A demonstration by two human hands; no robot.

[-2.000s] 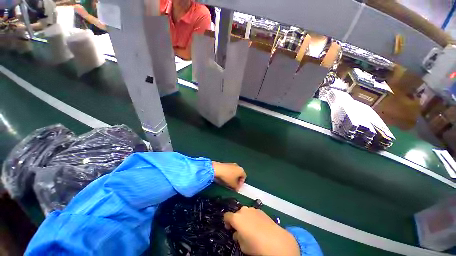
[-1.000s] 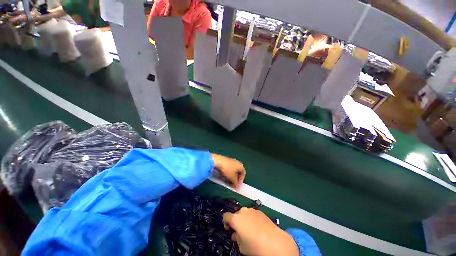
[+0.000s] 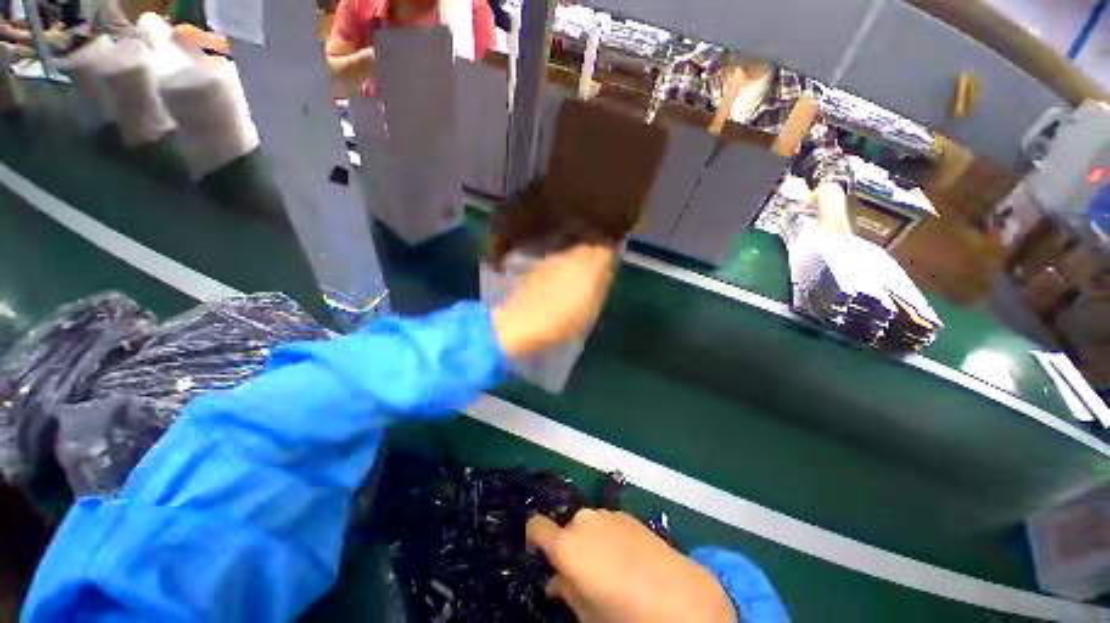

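An open carton [image 3: 554, 347] with a grey-white outside and a raised brown lid flap stands at the centre of the green belt. My left hand [image 3: 558, 302] is at the carton's upper front, blurred; its fingers are bent over the edge and the hold is unclear. The cable pile [image 3: 481, 548], a tangled glossy black heap, lies directly in front of me. My right hand [image 3: 627, 570] rests at the pile's right side with its fingertips at the cables. Whether it grips one is hidden.
A crumpled black plastic bag [image 3: 110, 389] lies at left. A grey metal post [image 3: 298, 158] stands behind it. Grey cartons [image 3: 700, 195] line the far edge. Printed sheets [image 3: 852, 280] are stacked far right, with a person's hand there. A white box [image 3: 1077, 542] is at right. People stand opposite.
My left hand has moved up and forward from the white line to the carton. The carton has come nearer and its brown lid inside now shows. My right hand has stayed at the cable pile.
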